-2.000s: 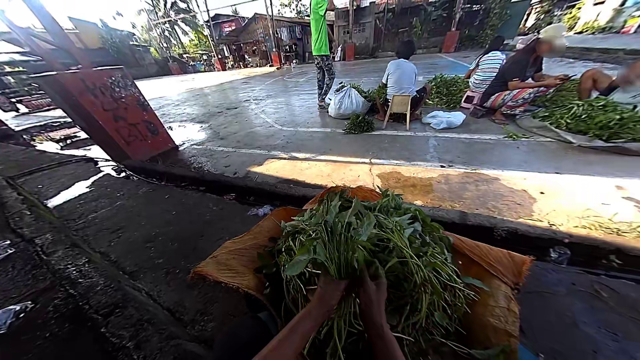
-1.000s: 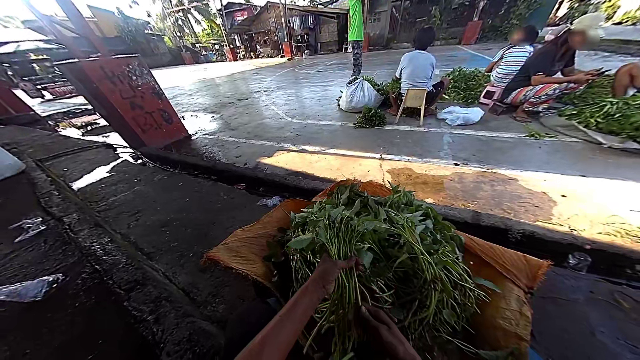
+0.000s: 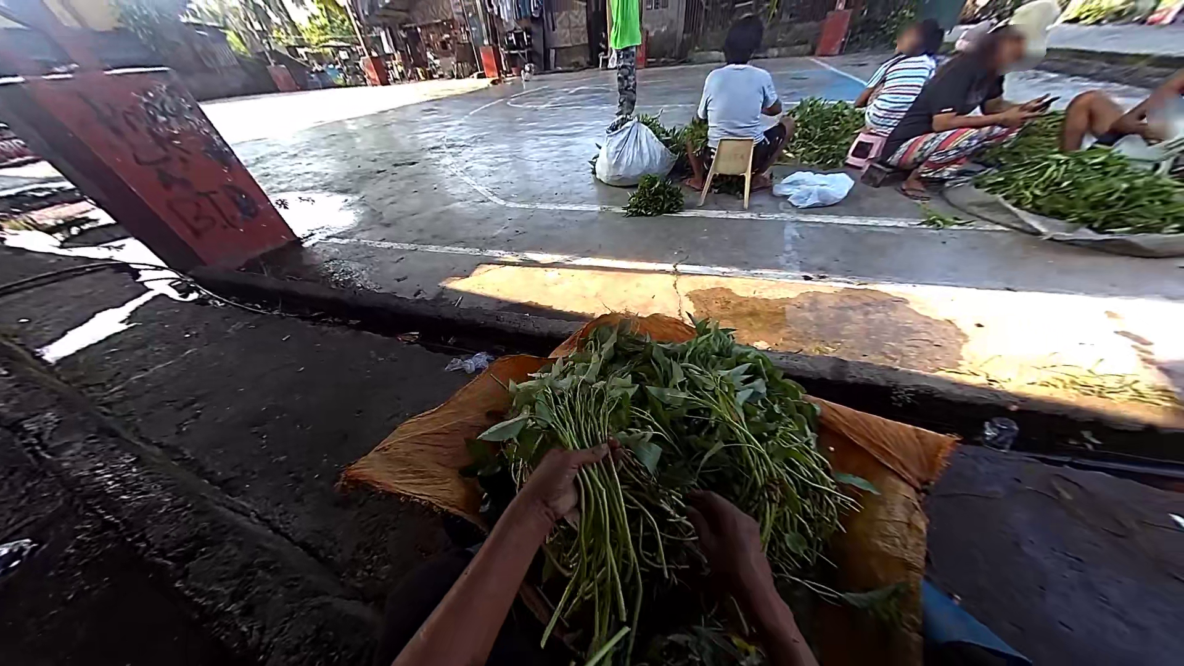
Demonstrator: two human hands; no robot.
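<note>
A large heap of leafy green stems [image 3: 740,407] lies on an orange woven sack [image 3: 444,444] spread out in front of me. My left hand [image 3: 560,486] is closed around a bunch of long stems [image 3: 601,527] at the heap's left side, leaves up and cut ends hanging down toward me. My right hand [image 3: 726,536] is at the near right part of the heap, its fingers among the stems; whether it grips any is hidden.
Past a gutter and concrete curb [image 3: 518,328], several people sit on a paved court beside piles of greens [image 3: 1091,185]. A white sack [image 3: 635,153] and a plastic bag [image 3: 814,188] lie there. A red slanted post base [image 3: 176,166] stands at left. Something blue [image 3: 962,624] is at lower right.
Two seconds ago both hands were together at the stems near the heap's middle. Now they are apart, the left one holding the bunch on the left side.
</note>
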